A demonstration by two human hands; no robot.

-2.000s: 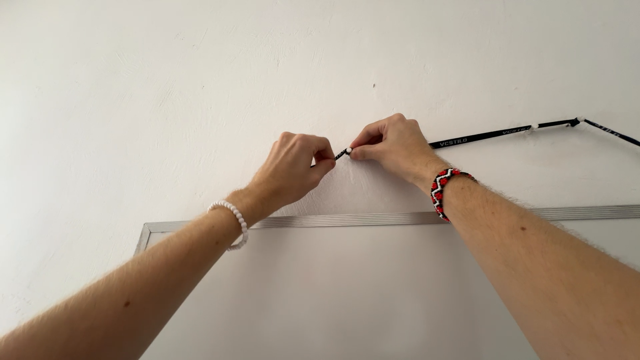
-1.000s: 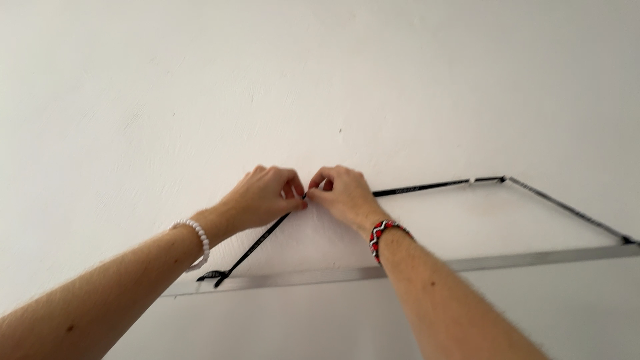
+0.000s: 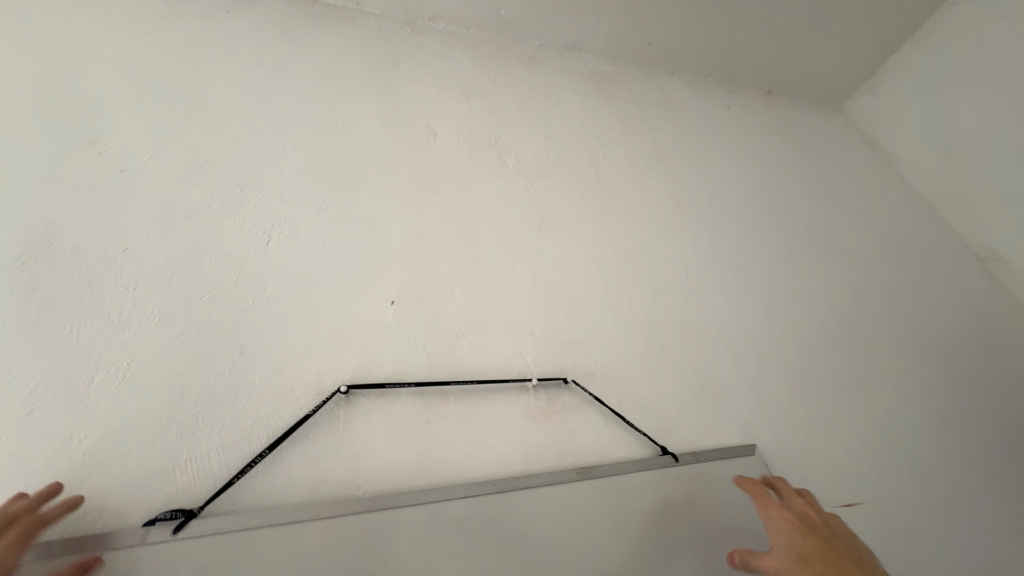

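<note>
A black strap with white lettering runs over white wall pegs and slopes down at both ends. It is knotted to the metal top frame of a white board, which tilts lower at the left. My left hand, partly out of view, has its fingers apart by the frame's left end and holds nothing. Near the top right corner of the board, my right hand is spread and empty. Whether either hand touches the board cannot be told.
A rough white wall stands behind the board and strap. The ceiling is at the top, and a side wall meets it at the right. A small dark mark shows on the wall above the strap.
Both hands have let go of the strap at the left peg and moved apart, down to the two sides of the board. The view takes in more wall.
</note>
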